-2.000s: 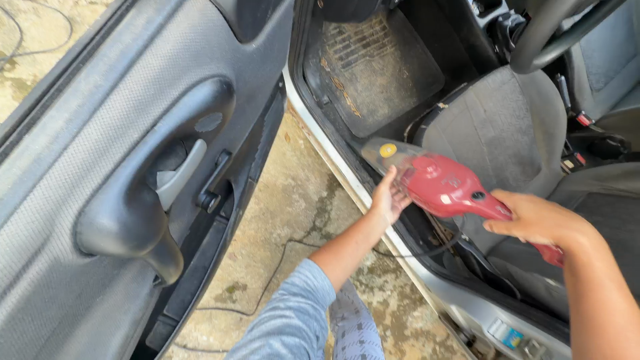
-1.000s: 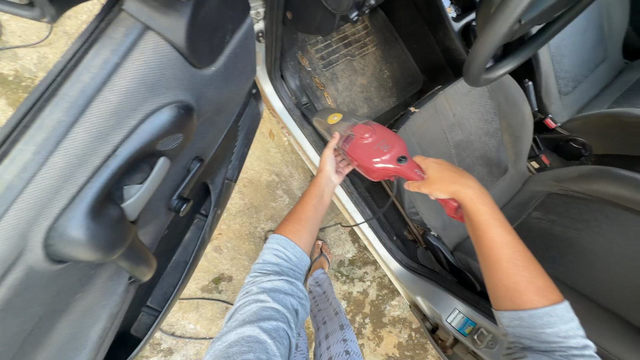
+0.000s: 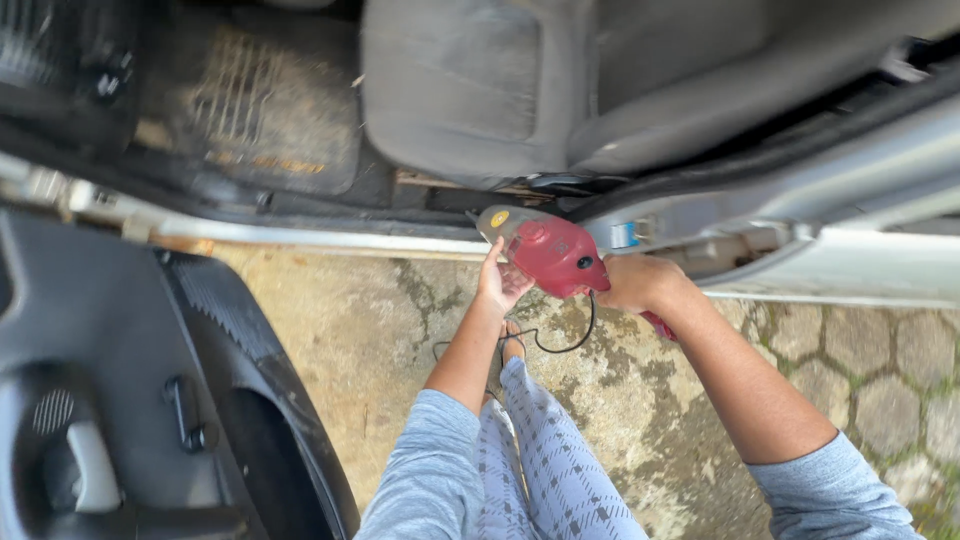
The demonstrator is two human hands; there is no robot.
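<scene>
A red handheld vacuum cleaner point(image 3: 559, 255) with a clear nozzle is held across the car's door sill point(image 3: 360, 234). My right hand point(image 3: 637, 283) is closed around its rear handle. Under the front of the body, my left hand point(image 3: 506, 281) supports it with fingers spread near the clear nozzle. A black power cord point(image 3: 581, 341) hangs from the vacuum and runs down by my feet. The nozzle points toward the lower edge of the grey front seat point(image 3: 457, 90).
An open car door point(image 3: 150, 337) with a window crank and grey pull handle is at lower left. A dirty rubber floor mat point(image 3: 292, 112) lies in the footwell. Stained concrete point(image 3: 322, 322) is underfoot, with hexagonal pavers point(image 3: 859, 337) at the right.
The view has turned strongly toward the seat and rear door frame. Both hands still hold the vacuum, which has moved from over the footwell edge and seat to the sill beside the seat.
</scene>
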